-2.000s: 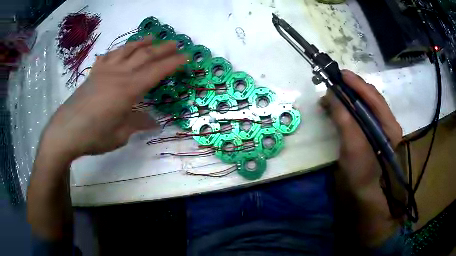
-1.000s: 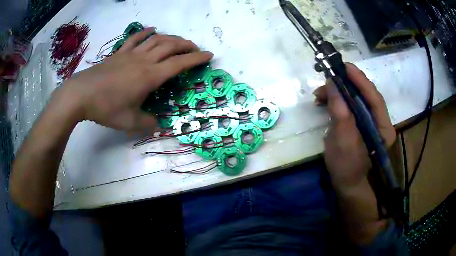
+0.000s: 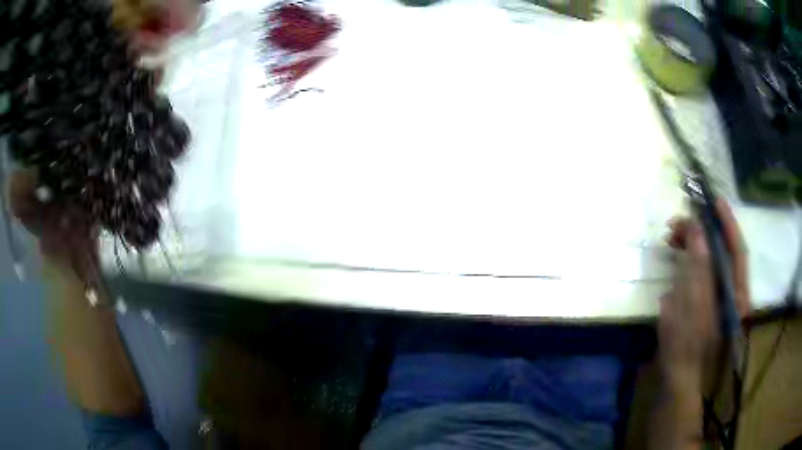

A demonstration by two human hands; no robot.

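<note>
My left hand (image 3: 60,230) is blurred at the far left, partly hidden, and holds the panel of joined ring boards (image 3: 119,141). The panel looks dark and blurred, at the left end of the bench, with thin wire leads hanging from its lower side. My right hand (image 3: 695,294) grips the soldering iron (image 3: 719,255) at the right, its shaft pointing up towards a yellowish round container. The iron's tip is hard to make out beside the container.
A red pile of leads (image 3: 301,31) lies at the upper left of the overexposed white bench top (image 3: 457,158). The yellowish round container (image 3: 681,75) and a black box (image 3: 756,132) stand at the upper right. The bench's front edge runs above my lap.
The panel has moved from the bench's middle to the far left with my left hand. The view has shifted left, and my right hand with the iron appears further right.
</note>
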